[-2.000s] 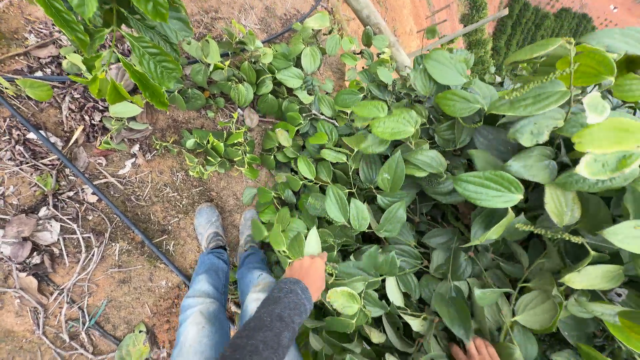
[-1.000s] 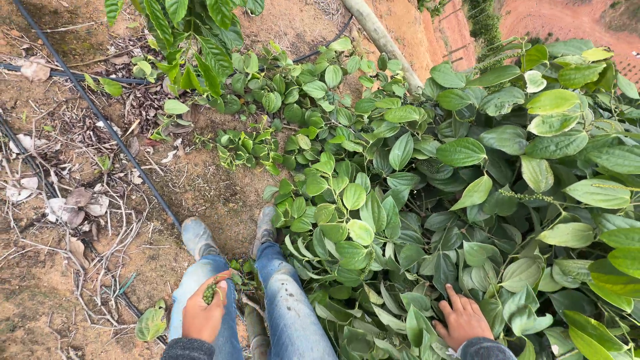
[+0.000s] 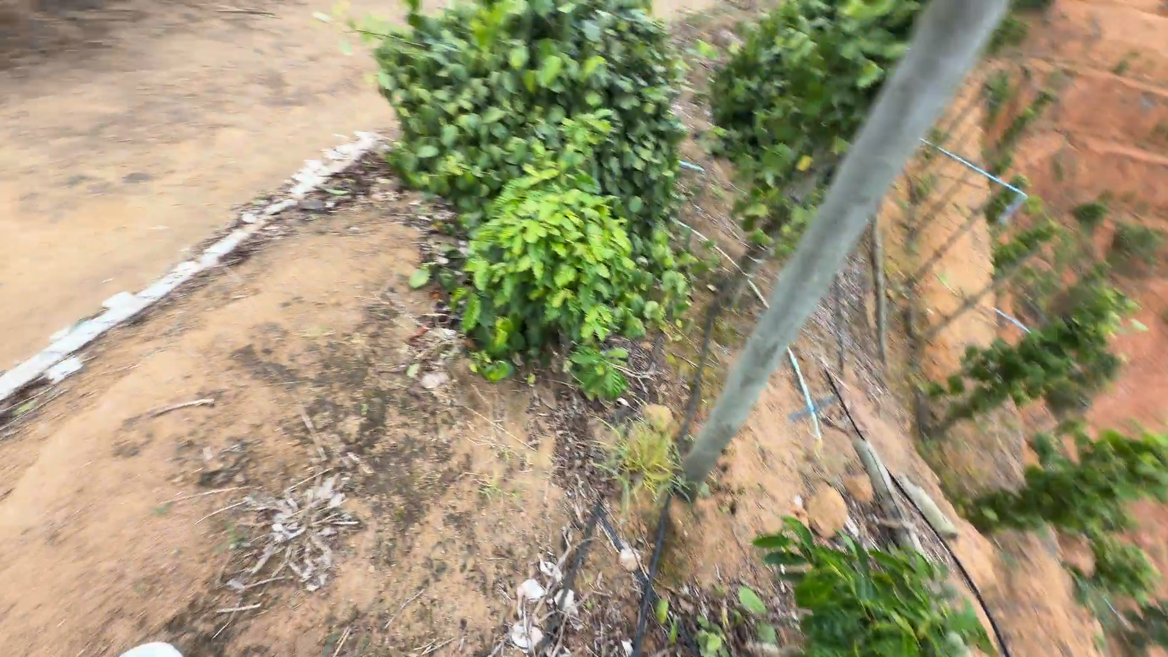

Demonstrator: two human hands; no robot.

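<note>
Neither my left hand nor my right hand shows in the head view now, so what they hold or touch is hidden. A leafy green bush [image 3: 547,100] stands at the upper middle, with a brighter green leafy plant [image 3: 557,255] in front of it. Right of them a grey post [image 3: 812,246] leans up to the right from the soil. Green leaves of another plant [image 3: 876,593] rise at the lower right. The picture is partly blurred.
A black irrigation hose [image 3: 652,566] runs past the post's foot. A whitish edging strip [image 3: 182,274] crosses the bare soil at left. Dry plant debris [image 3: 306,529] lies at lower left. Cut posts [image 3: 885,488] lie at right, beside a slope of reddish earth. A white object [image 3: 151,650] peeks in at the bottom edge.
The view has swung widely away from the vine leaves and my legs. Both hands, one holding a green berry cluster and one on the leaves a second ago, have left the picture.
</note>
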